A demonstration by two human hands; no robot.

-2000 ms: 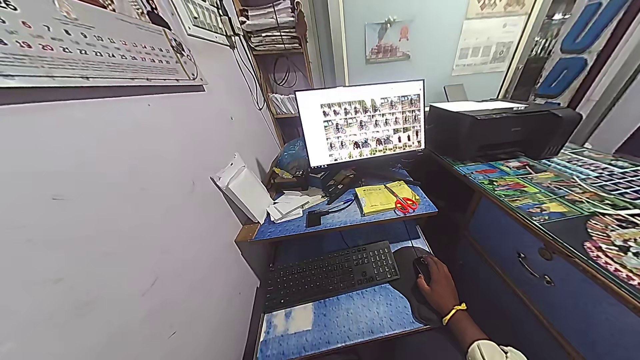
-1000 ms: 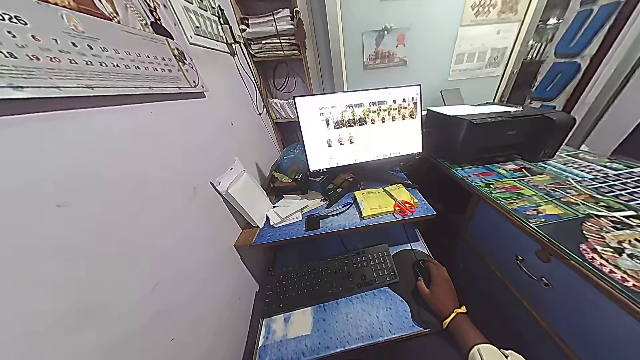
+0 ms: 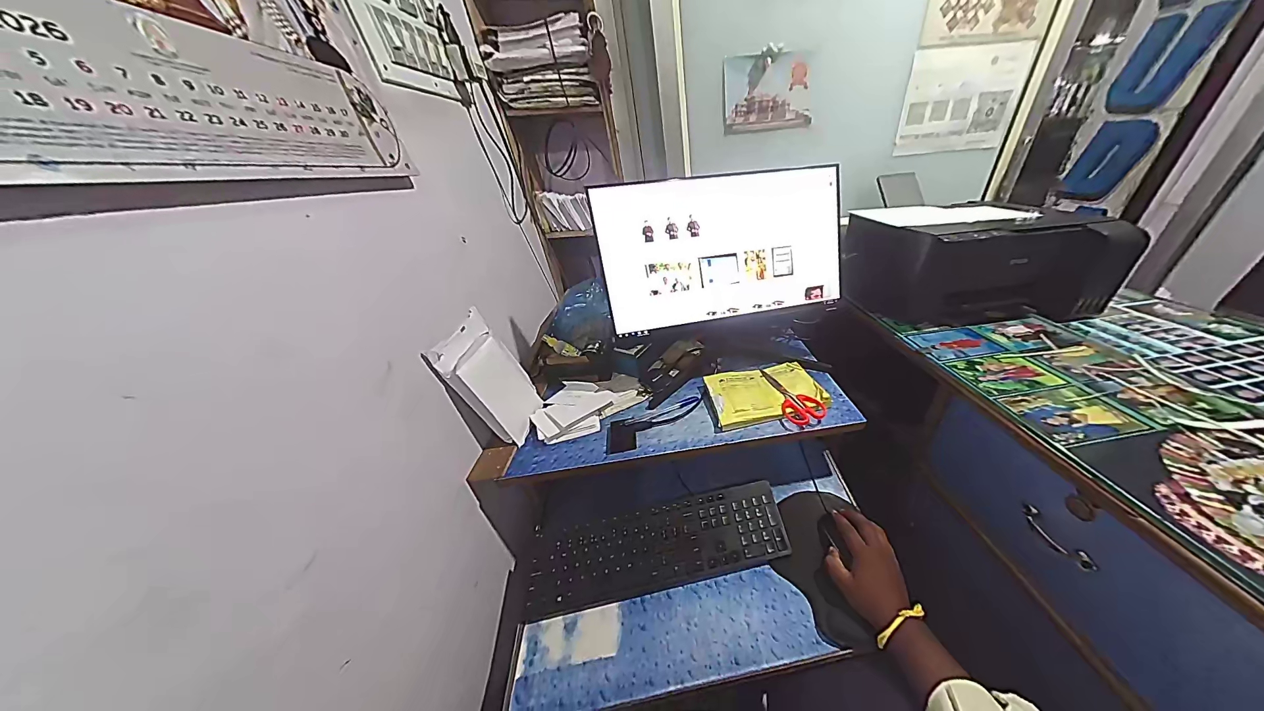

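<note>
My right hand (image 3: 867,568), with a yellow band at the wrist, rests over a black computer mouse (image 3: 832,534) on a dark mouse pad (image 3: 839,624). The fingers lie along the mouse and partly hide it. Left of the hand, a black keyboard (image 3: 657,543) sits on the blue-patterned pull-out tray (image 3: 711,632). Above, a lit monitor (image 3: 716,247) shows small pictures on a white page. On the upper shelf (image 3: 583,454), red-handled scissors (image 3: 802,405) lie on yellow paper pads (image 3: 743,398). My left hand is out of view.
A black printer (image 3: 997,262) stands on the counter at right, whose blue front (image 3: 1047,494) has a metal handle. White cards (image 3: 573,410) and a white paper packet (image 3: 484,380) sit at the shelf's left end. The wall (image 3: 247,444) bounds the left side.
The pictures on the monitor have changed from rows of many small images to a few spaced images. My right hand has stayed on the mouse.
</note>
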